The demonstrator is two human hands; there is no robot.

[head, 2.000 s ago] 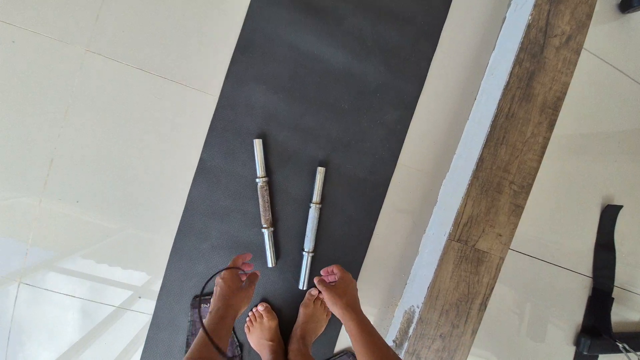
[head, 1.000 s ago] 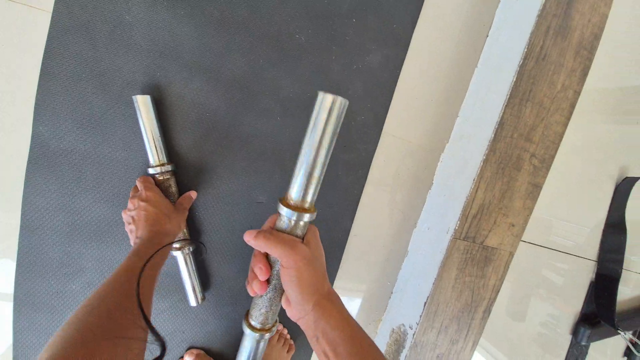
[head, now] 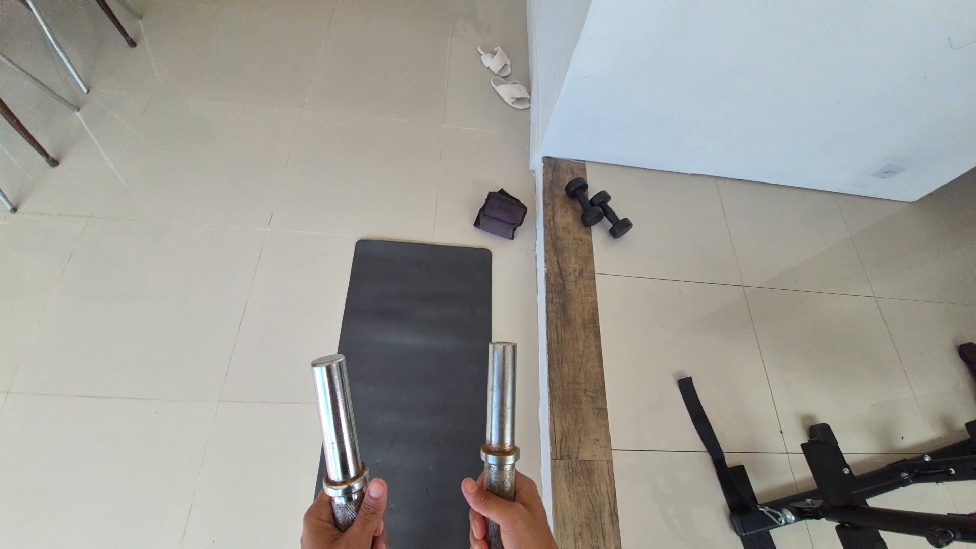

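At the bottom of the head view, my left hand [head: 345, 520] grips the knurled middle of a chromed steel dumbbell bar [head: 336, 419], its smooth end pointing up and slightly left. My right hand [head: 507, 511] is closed round the knurled grip of a second chromed dumbbell bar [head: 501, 396], held nearly straight along the view. The two bars are apart, each with a collar just above the fingers. Their lower ends are out of view. Beneath them a black exercise mat [head: 417, 305] lies on the tiled floor.
Two black dumbbells [head: 598, 207] lie partly on a wood-look strip [head: 572, 343] by the white wall [head: 755, 84]. A folded dark cloth item [head: 501, 214] is beyond the mat, with white slippers [head: 511, 93] farther off. Black exercise equipment [head: 862, 488] stands right; furniture legs [head: 57, 46] upper left.
Two seconds ago both bars lay on the mat; one second ago my hands were round them. Now both are held up off the mat. The view has tilted forward to show more floor.
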